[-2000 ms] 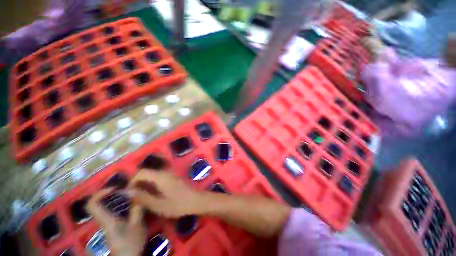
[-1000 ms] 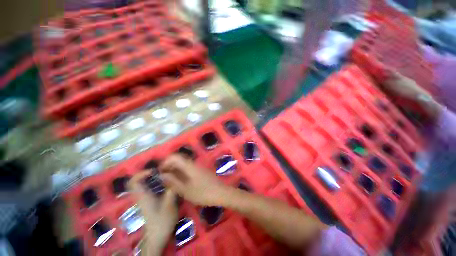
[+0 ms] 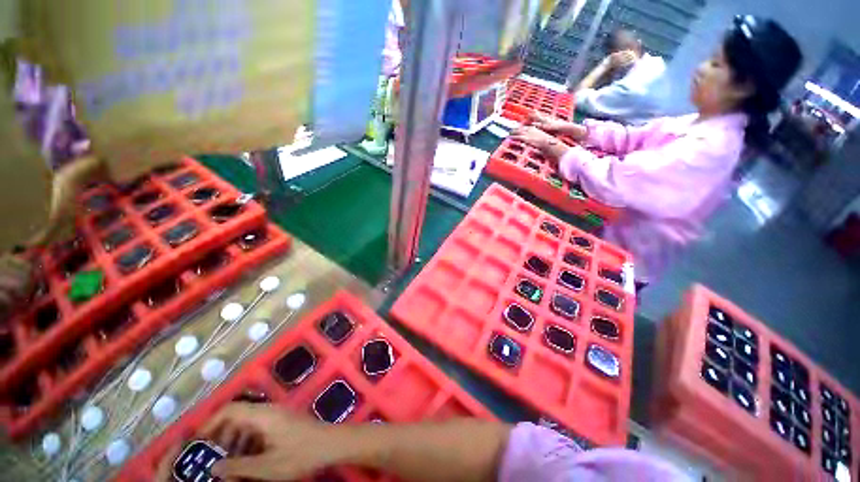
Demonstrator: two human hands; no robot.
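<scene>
My right hand (image 3: 269,441) is over the near red tray (image 3: 429,384), its fingers bent and its thumb and fingertips on the right edge of a smartwatch (image 3: 196,461) with white marks on its lit screen. Whether that watch is raised or in a pocket is unclear. My left hand is not in view. In the tray, other dark watch heads show beyond my hand, one (image 3: 334,402) with a bright rim; pockets toward the tray's right are empty.
White charging pucks (image 3: 187,345) on wires lie beyond. Two stacked far trays (image 3: 269,247) hold watches and a green piece (image 3: 86,285); another person's hand is there. Right are a side tray (image 3: 429,306), stacked trays (image 3: 684,377) and a pink-sleeved person (image 3: 660,160). A metal post (image 3: 415,151) stands ahead.
The view has tilted up, and the near tray sits lower in it. My left hand has gone out of view. Another person's hand now shows at the far trays.
</scene>
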